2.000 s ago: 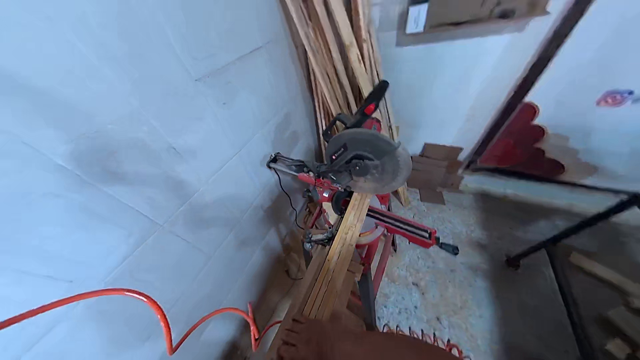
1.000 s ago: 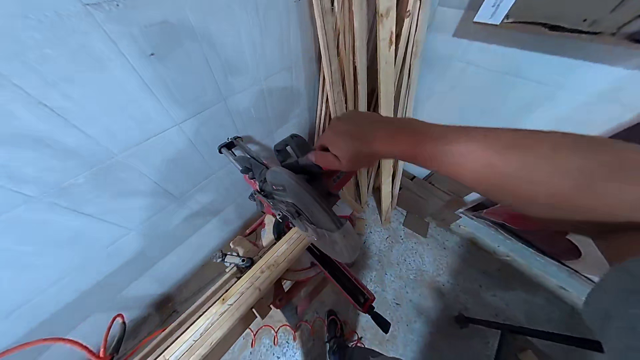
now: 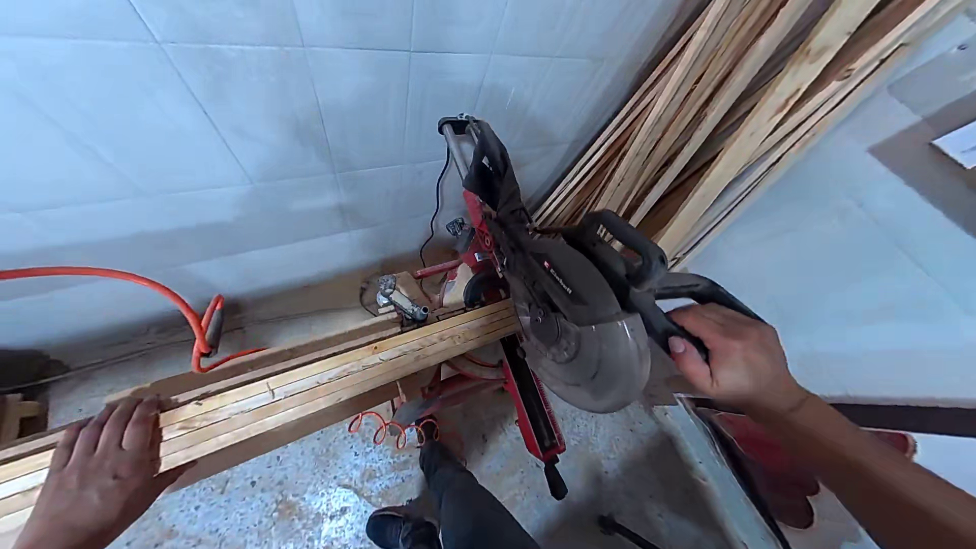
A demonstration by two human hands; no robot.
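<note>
A red and black sliding miter saw (image 3: 583, 282) stands against the tiled wall, its head at the right ends of several wooden strips. My right hand (image 3: 736, 354) is closed round the saw's black handle. The clear guard (image 3: 602, 366) covers the blade's lower part. Side by side, the wooden strips (image 3: 335, 381) run from the saw table to the lower left. Across them lies my left hand (image 3: 107, 465), fingers over their far edge and thumb at the near side. A metal clamp (image 3: 404, 301) sits beside the strips near the saw's fence.
Long boards (image 3: 732, 114) lean in the corner behind the saw. An orange air hose (image 3: 152, 286) hangs along the wall at left, with orange coils (image 3: 389, 431) below the strips. The saw's red rail (image 3: 534, 412) juts toward my feet. A framed panel (image 3: 709, 465) lies at lower right.
My left hand has come into view on the strips. My right hand, absent two seconds ago, was on the saw one second ago and still is. The view has shifted a lot.
</note>
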